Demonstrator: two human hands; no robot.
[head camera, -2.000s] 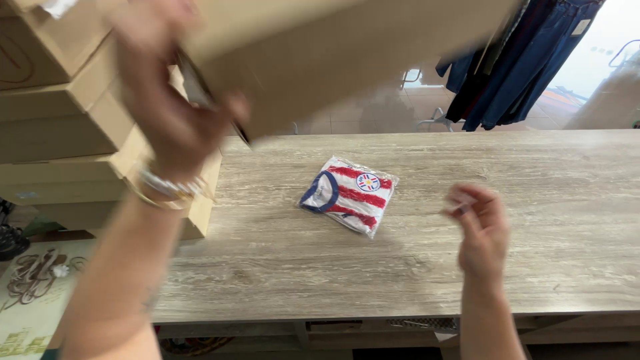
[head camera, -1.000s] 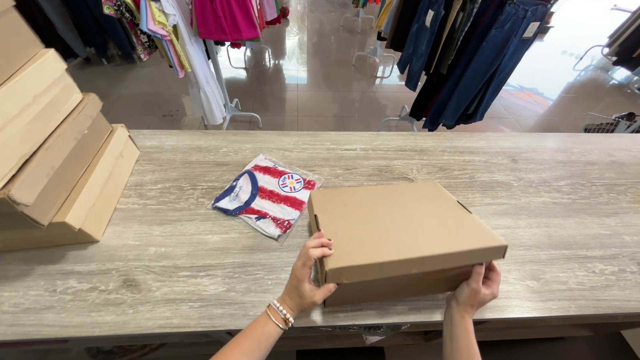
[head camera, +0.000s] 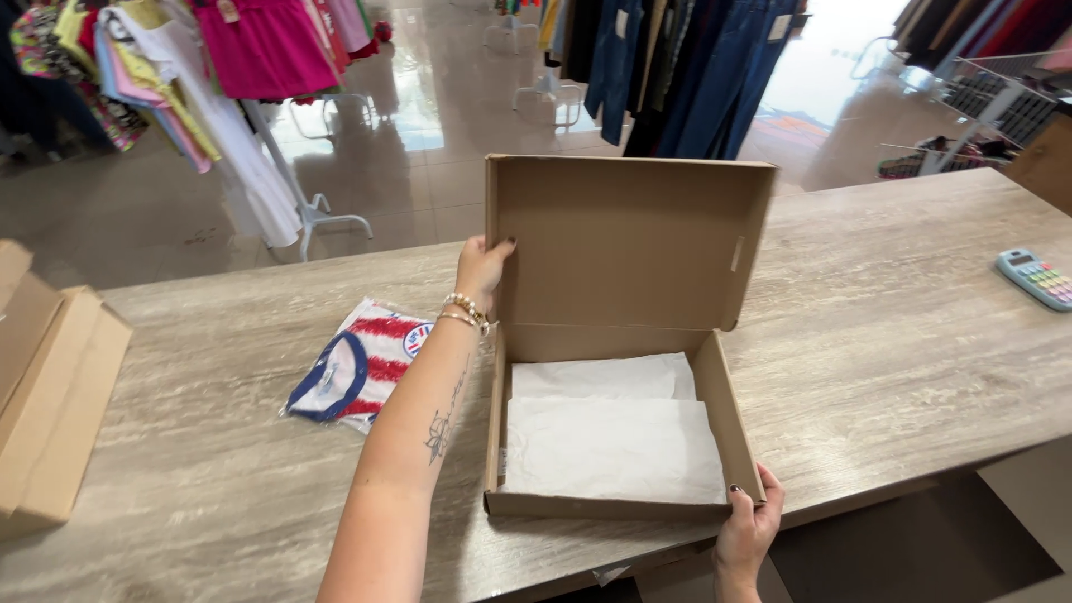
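A brown cardboard box (head camera: 605, 507) stands on the counter with its hinged lid (head camera: 624, 243) raised. White tissue paper (head camera: 615, 448) lies folded inside and hides whatever is under it. My left hand (head camera: 483, 272) grips the left edge of the lid, thumb on the inner side. The near right corner of the box is held by my right hand (head camera: 749, 523), its thumb over the rim. Left of the box, partly behind my left forearm, lies a red and white striped shirt (head camera: 381, 356) with a blue collar, folded in a clear plastic bag.
More cardboard boxes (head camera: 63, 410) are stacked at the left end of the wood-look counter (head camera: 879, 335). A light blue calculator (head camera: 1037, 278) lies at the far right. Beyond the counter hang garments on racks, among them jeans (head camera: 720, 79) and a pink garment (head camera: 264, 50).
The box was lifted in the air two seconds ago and closed on the counter one second ago. Its lid now stands raised, and my left hand has moved up with it.
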